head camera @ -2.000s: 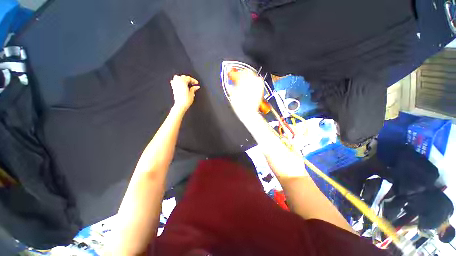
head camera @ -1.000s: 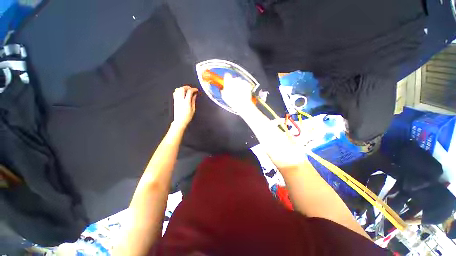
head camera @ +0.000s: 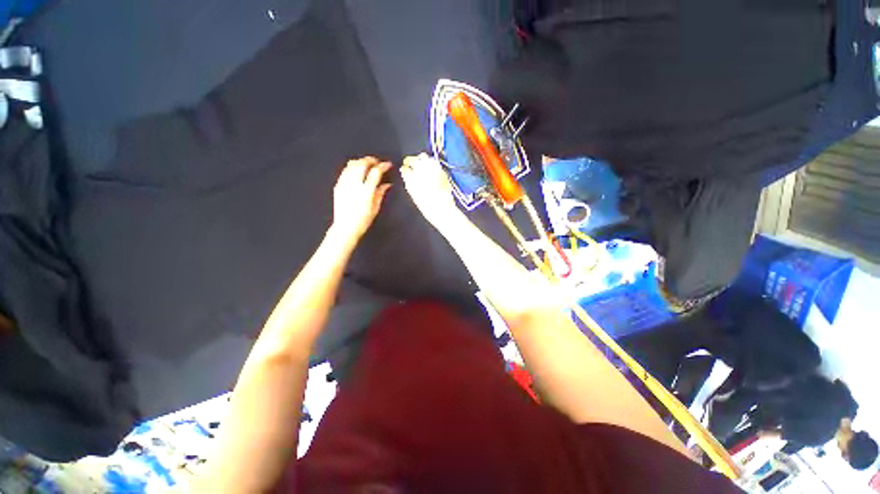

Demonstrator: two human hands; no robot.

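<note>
A black garment piece (head camera: 241, 222) lies flat on the dark table cover (head camera: 405, 58). My left hand (head camera: 361, 197) is at the garment's right edge, fingers curled; whether it pinches the cloth cannot be told. My right hand (head camera: 425, 188) is just right of that edge, fingertips down, off the iron. The steam iron (head camera: 463, 145), with a blue body, pale rim and orange handle, rests just right of my right hand, its tip pointing away from me. No hand is on its handle.
A yellow hose (head camera: 656, 386) runs from the iron to the lower right. Black pieces (head camera: 675, 87) are piled at right. Black pieces with white bands (head camera: 58, 260) hang at left. A blue patch (head camera: 589, 183) with a white ring and red-handled snips lies right of the iron. A blue box (head camera: 801, 280) is farther right.
My right hand has let go of the iron and moved left, close to my left hand. The iron has moved right and slightly away, and turned more upright in view.
</note>
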